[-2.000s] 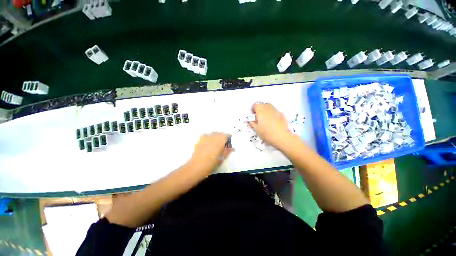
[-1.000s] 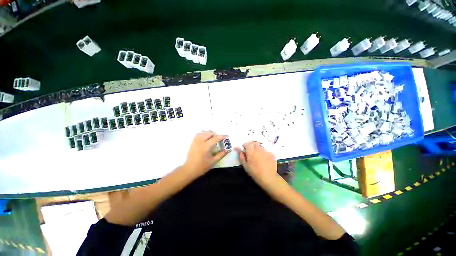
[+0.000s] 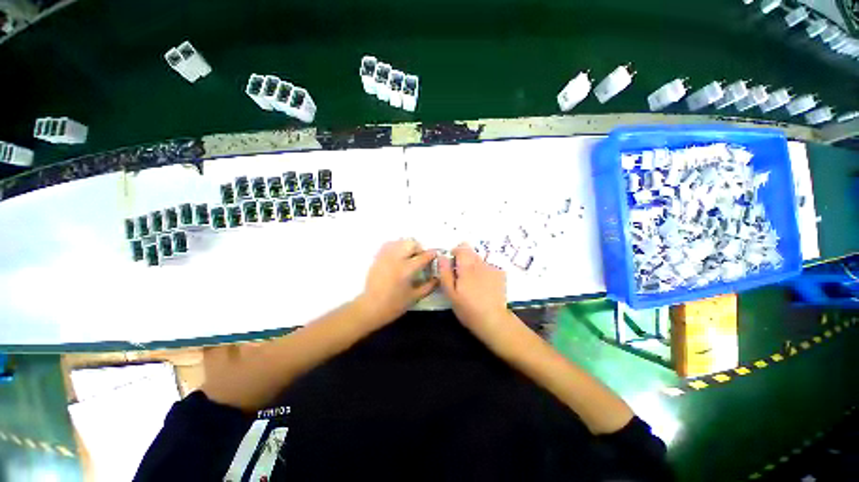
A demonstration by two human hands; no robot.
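My left hand (image 3: 396, 275) holds a charger housing (image 3: 432, 267) near the front edge of the white bench (image 3: 283, 292). The housing is mostly hidden by my fingers. My right hand (image 3: 474, 282) is at its right side, fingertips against it; whether it also holds a small part cannot be seen. Small loose parts (image 3: 518, 247) are scattered on the bench just right of my hands. Charger housings (image 3: 267, 209) with dark open ends stand in tight rows to the left.
A blue parts bin (image 3: 617, 226) heaped with small white parts stands at the right end of the bench. Beyond the edge rail (image 3: 264, 141), the green belt carries grouped housings (image 3: 281, 97) and single units with pins (image 3: 668, 93). An orange-brown box (image 3: 706, 337) is below the bin.
My right hand has come from the scattered parts to the housing in my left hand. My fingers now close around the housing from both sides.
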